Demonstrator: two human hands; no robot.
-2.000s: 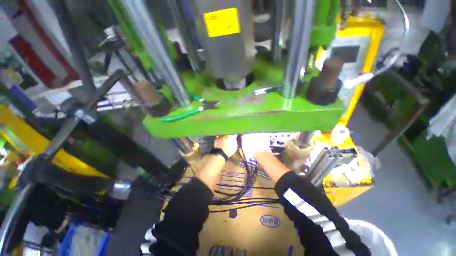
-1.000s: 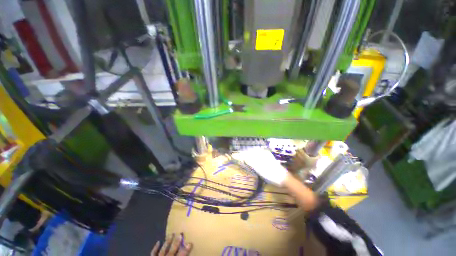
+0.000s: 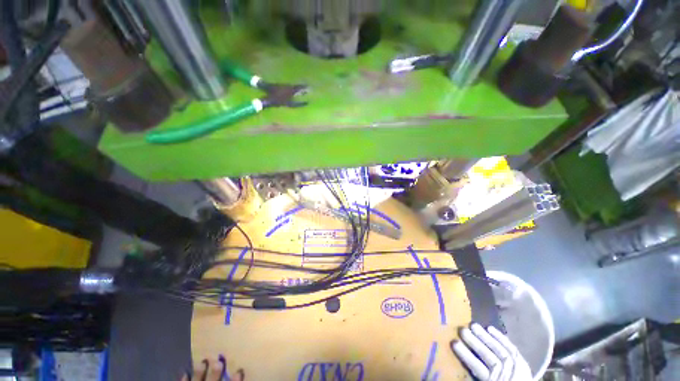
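Thin black cables [image 3: 298, 281] run across the cardboard [image 3: 313, 335] from the left and curve up under the green platen [image 3: 335, 141]. A narrow silver metal strip [image 3: 358, 221] lies on the cardboard beside the cables. The lower mould [image 3: 395, 173] shows partly under the platen. My right hand [image 3: 493, 356], in a white glove, is at the cardboard's lower right edge, fingers apart and empty. My left hand [image 3: 214, 370] is cut off by the bottom edge; only its fingertips show, at the cardboard's lower left.
Green-handled side cutters [image 3: 224, 117] and a small tool [image 3: 419, 64] lie on the platen between shiny tie bars [image 3: 485, 37]. Square metal tubes [image 3: 499, 213] stand at the right. A white bucket [image 3: 548, 331] is at lower right. A thick cable bunch [image 3: 45, 286] hangs at left.
Both hands have left the mould area for the cardboard's near edge, the left first, then the gloved right. The view has moved closer to the platen. The metal strip now lies uncovered.
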